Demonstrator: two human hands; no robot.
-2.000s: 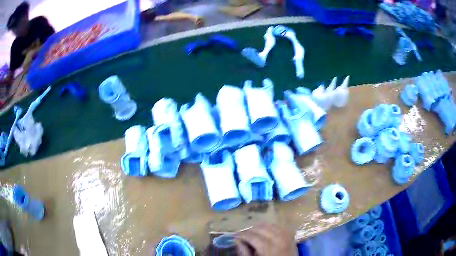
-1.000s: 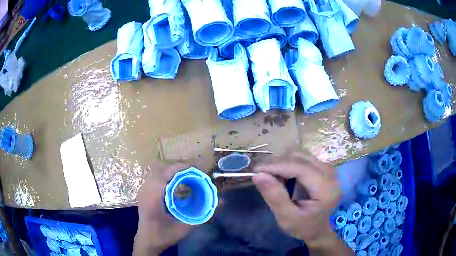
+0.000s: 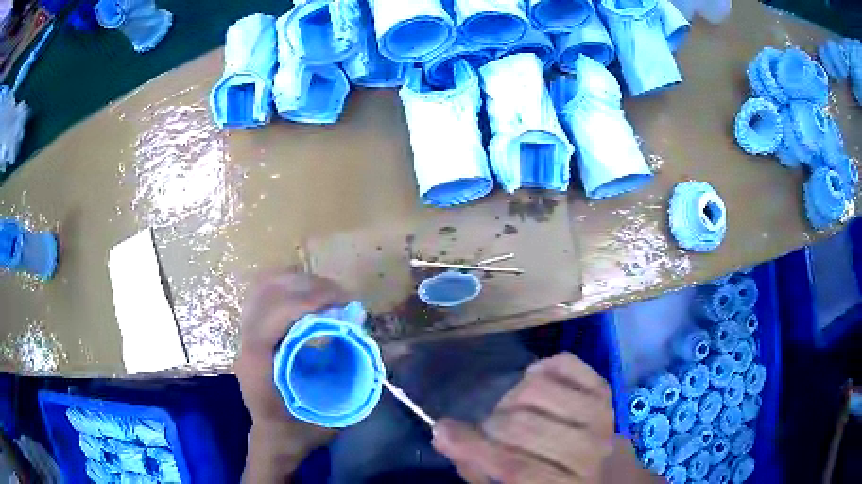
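My left hand [image 3: 269, 326] is closed around a light-blue body shell [image 3: 331, 371], its wide faceted mouth facing up toward me. My right hand [image 3: 539, 430] holds a thin pale swab [image 3: 409, 402] like a pencil. The swab's tip is at the right edge of the shell's rim. A small oval dish [image 3: 450, 289] sits on the stained cardboard pad [image 3: 364, 255]. Spare swabs [image 3: 468, 267] lie just behind the dish. The lower part of the shell is hidden by its mouth and my left hand.
Light-blue body shells [image 3: 444, 137] stand in rows at the back centre. A single collar [image 3: 698, 216] and a pile of collars [image 3: 799, 118] are at right. White card [image 3: 146, 302] lies at left. Blue bins [image 3: 770, 378] of parts sit below the bench edge, right and left [image 3: 57, 425].
The shell has moved slightly left and down. My right hand has moved down, taking the swab from beside the dish to the shell's rim. Earlier, my right hand was over the dish.
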